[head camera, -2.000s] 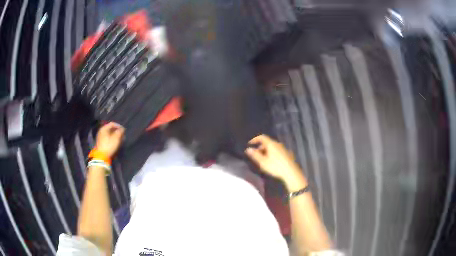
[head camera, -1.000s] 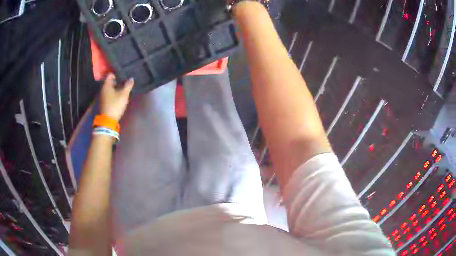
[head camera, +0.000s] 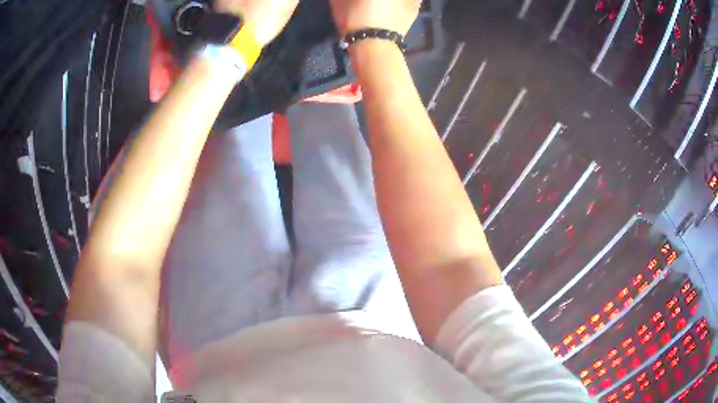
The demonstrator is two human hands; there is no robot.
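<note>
The dark foam compartment tray lies at the top of the view, over a red-orange support. A round watch head sits in a pocket at its upper left. My left hand is over the tray at the top edge, its fingers cut off. A worn smartwatch, an orange strap and a white band are on that wrist. My right hand is over the tray beside it, with a dark bead bracelet; its fingers are also cut off. Whatever the fingers hold is out of view.
Rack shelves with pale front edges stand on the right and on the left. Rows of red digit displays glow at the lower right. My legs in light grey trousers are below the tray.
My left hand has left the tray's near left corner and moved up and right over the tray. My right hand has shifted slightly left. My arms now cover more of the tray.
</note>
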